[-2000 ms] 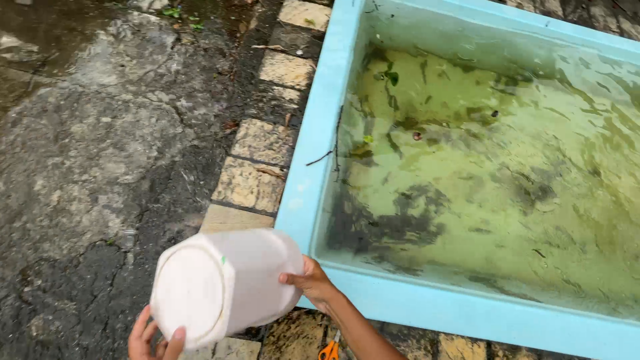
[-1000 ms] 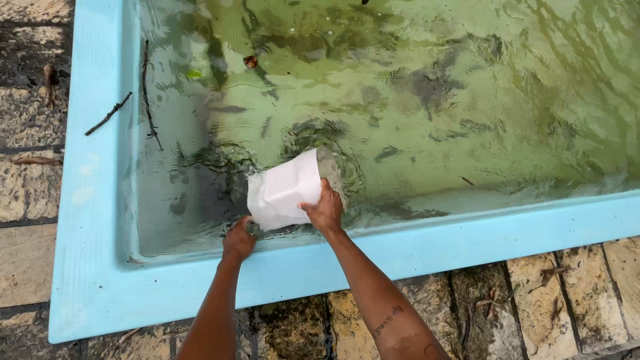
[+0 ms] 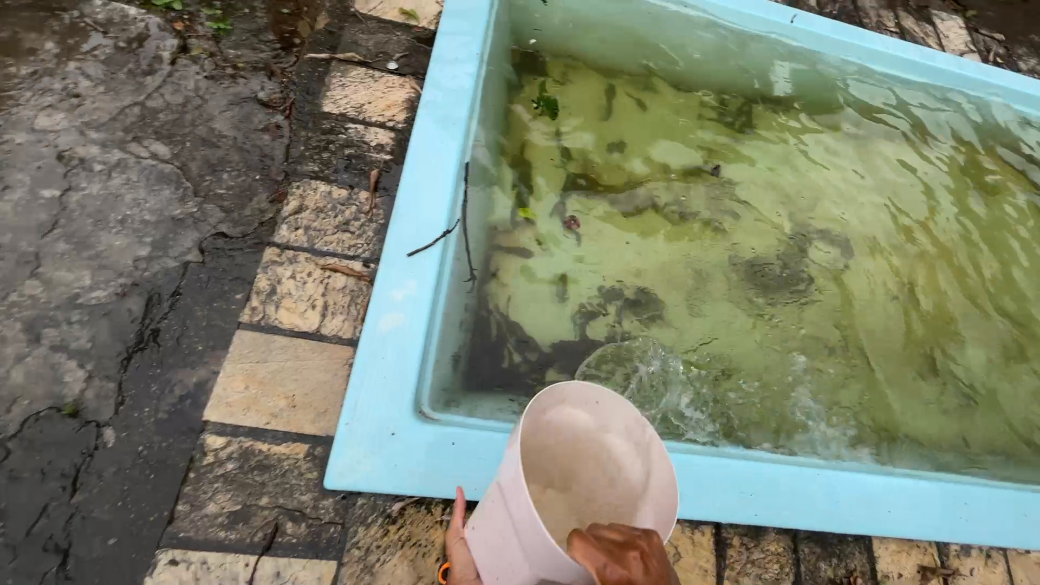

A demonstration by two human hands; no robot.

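A pale pinkish-white plastic container (image 3: 504, 520) is tilted over the near rim of a light blue basin (image 3: 398, 325), its open mouth facing up and toward the basin. My left hand (image 3: 461, 544) supports its left side, with only a thumb and part of the palm showing. My right hand (image 3: 621, 556) grips the near right edge of its mouth, fingers curled over the rim. Inside, the container looks wet, with cloudy liquid or residue; which one I cannot tell. Greenish water (image 3: 731, 268) fills the basin, and it splashes and ripples just beyond the container.
A forked twig (image 3: 465, 227) lies against the basin's left inner wall. Leaves and dark sediment are in the water. Stone paving blocks (image 3: 280, 382) border the basin, with cracked wet concrete (image 3: 97, 203) to the left. Part of an orange-handled object (image 3: 444, 573) shows beside my left hand.
A second ago both hands held the container down at the water inside the basin. Now it is back over the near rim, mouth up, and the water is splashing. The view has shifted.
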